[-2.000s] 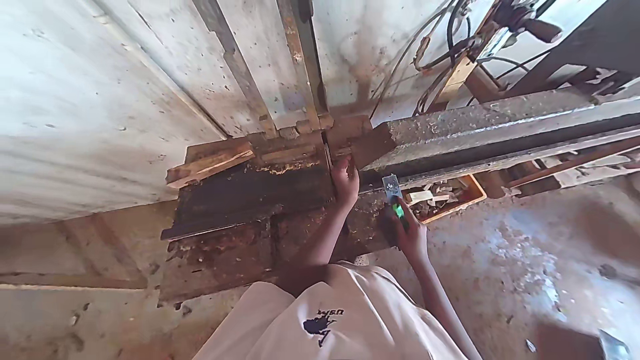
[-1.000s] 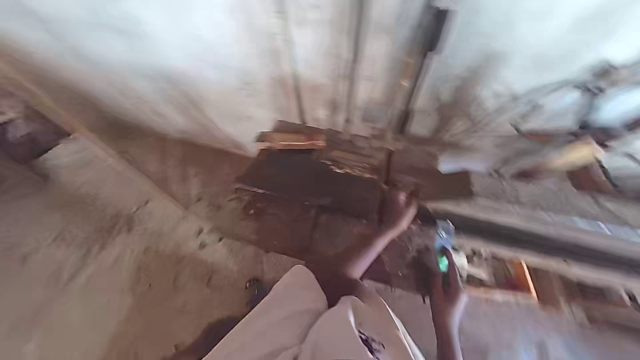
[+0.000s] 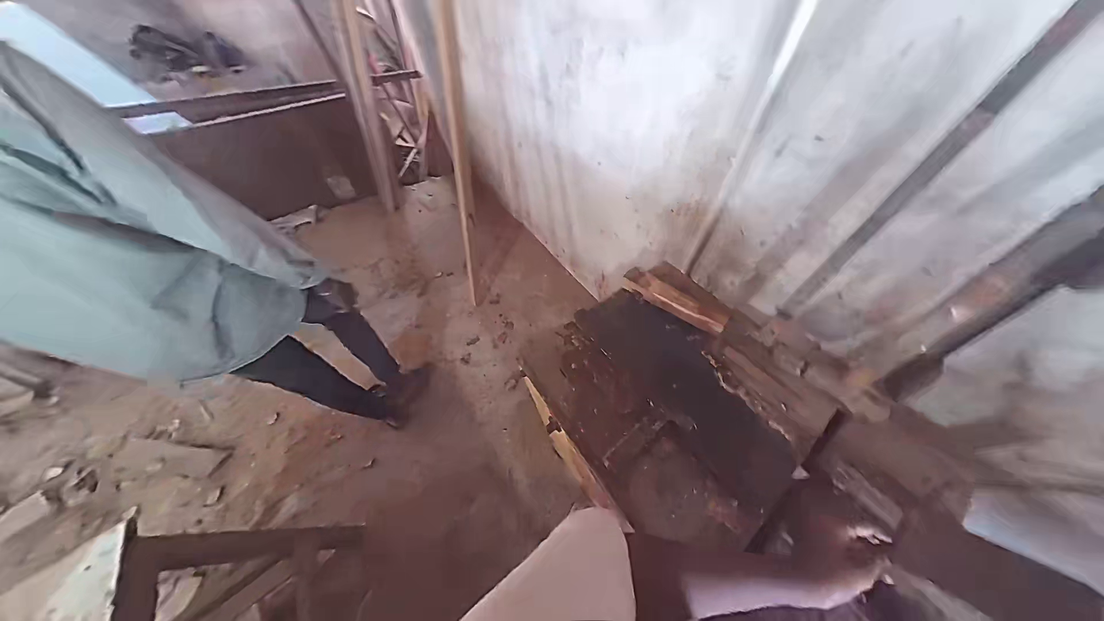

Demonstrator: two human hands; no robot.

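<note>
At the lower right, my left hand (image 3: 849, 539) is on or just above the worn wooden bench (image 3: 655, 483), beside the lower end of a dark narrow strip (image 3: 780, 509). Blur hides its fingers and anything in them. A dark flat board (image 3: 690, 379) lies on the bench to the upper left of the hand. Behind the board, near the wall, a rough piece of wood (image 3: 677, 302) rests. My right hand is outside the view.
A person in a pale green garment (image 3: 147, 250) stands at the left on the dusty floor. Upright wooden poles (image 3: 457, 155) stand near the wall corner. A wooden frame (image 3: 250, 543) is at the lower left, with scraps scattered above it.
The view has swung far to the left, bringing the other person into sight. My right hand, earlier holding a bluish object with a green part, has left the view.
</note>
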